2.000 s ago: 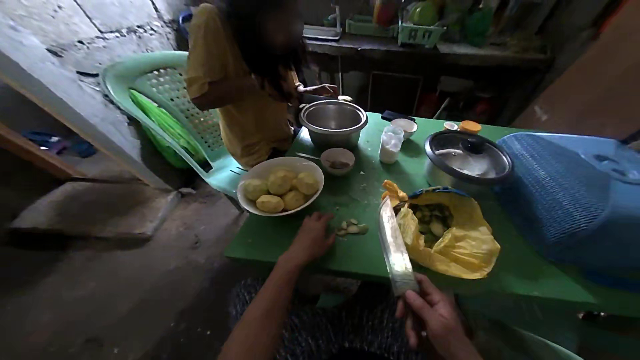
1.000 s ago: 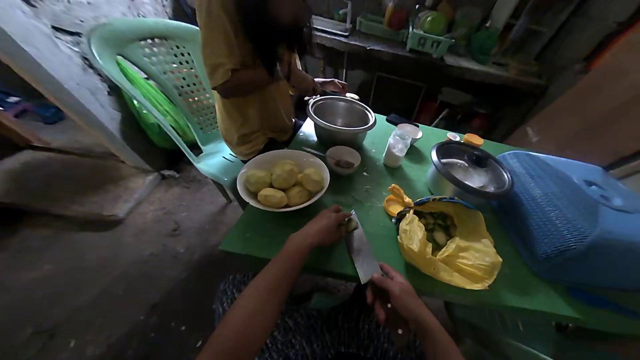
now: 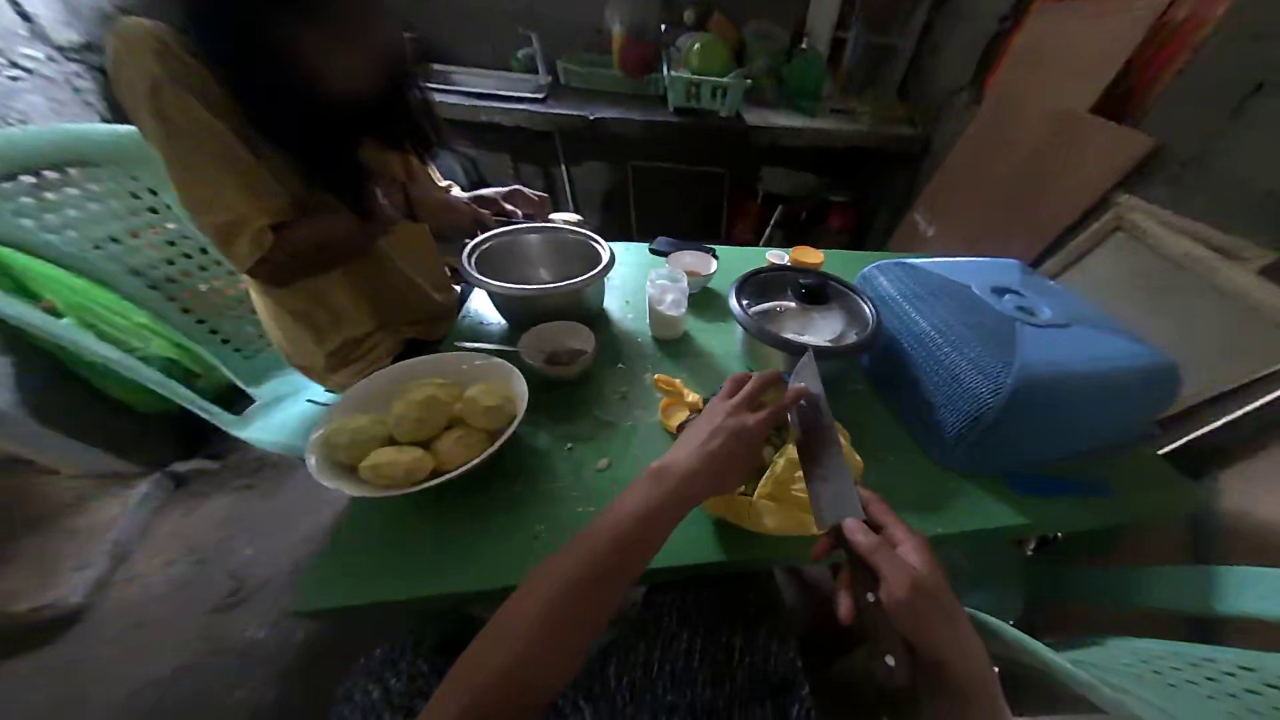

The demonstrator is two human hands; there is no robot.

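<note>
My right hand (image 3: 885, 560) grips the dark handle of a wide-bladed kitchen knife (image 3: 825, 450), its tip pointing away from me. My left hand (image 3: 735, 430) is over the mouth of a yellow plastic bag (image 3: 785, 495), fingers spread beside the blade; the hand partly hides the bag's contents, and whether it touches the blade I cannot tell. Left of it, a white bowl (image 3: 345, 478) holds several peeled, pale yellow round vegetables or fruits. Small scraps lie on the green table (image 3: 600, 530) between bowl and bag.
Across the table a person (image 3: 330, 230) works by a metal pot (image 3: 540, 290). A small bowl (image 3: 580, 368) with a spoon, a plastic container (image 3: 667, 303), a lidded pot (image 3: 760, 345) and a blue plastic basket or cover (image 3: 1010, 360) stand around. Green plastic chairs are at left and lower right.
My left hand has moved from the table's near edge to the yellow bag. The pieces on the table two seconds ago are gone from there. My right hand still holds the knife.
</note>
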